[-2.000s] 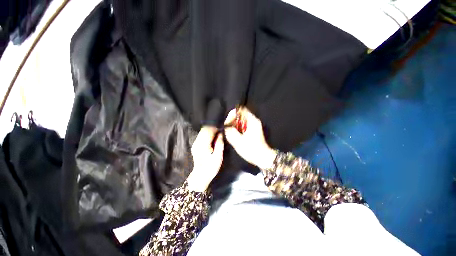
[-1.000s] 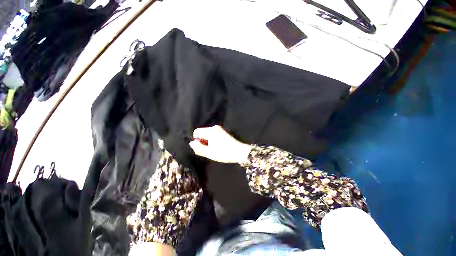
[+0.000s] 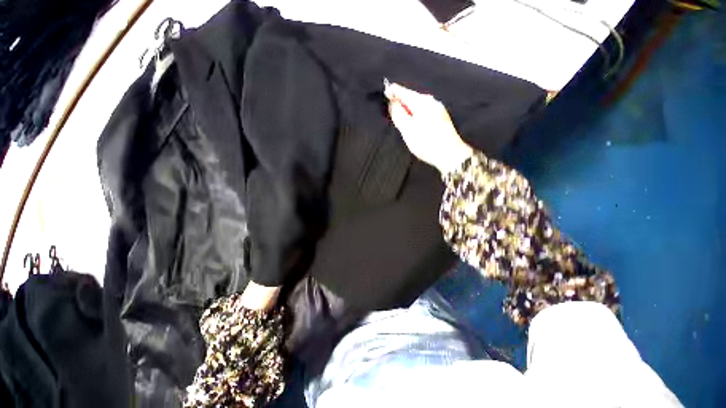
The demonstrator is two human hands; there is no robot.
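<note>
A black jacket (image 3: 294, 135) lies spread over the white table and hangs over its near edge towards my lap, with shiny lining (image 3: 211, 231) showing at its left. My right hand (image 3: 420, 119) is above the jacket's upper right part, closed around red-gripped thread snips (image 3: 400, 102), with their pale tips pointing up and left. My left hand (image 3: 260, 296) is at the lower end of a black sleeve (image 3: 286, 167). Its fingers are hidden under the cloth, so its grip cannot be seen.
The white table (image 3: 76, 179) has a brown curved line along its left. Hanger hooks (image 3: 163, 36) show at the jacket's neck. More black garments (image 3: 60, 335) with hooks lie at lower left. A dark phone (image 3: 446, 8) and a cable are at the top. Blue floor (image 3: 629, 223) is at right.
My right hand has moved up and right with the snips. My left hand, hidden behind cloth a second ago, now partly shows at the sleeve's lower end. The view has shifted, cutting off the phone.
</note>
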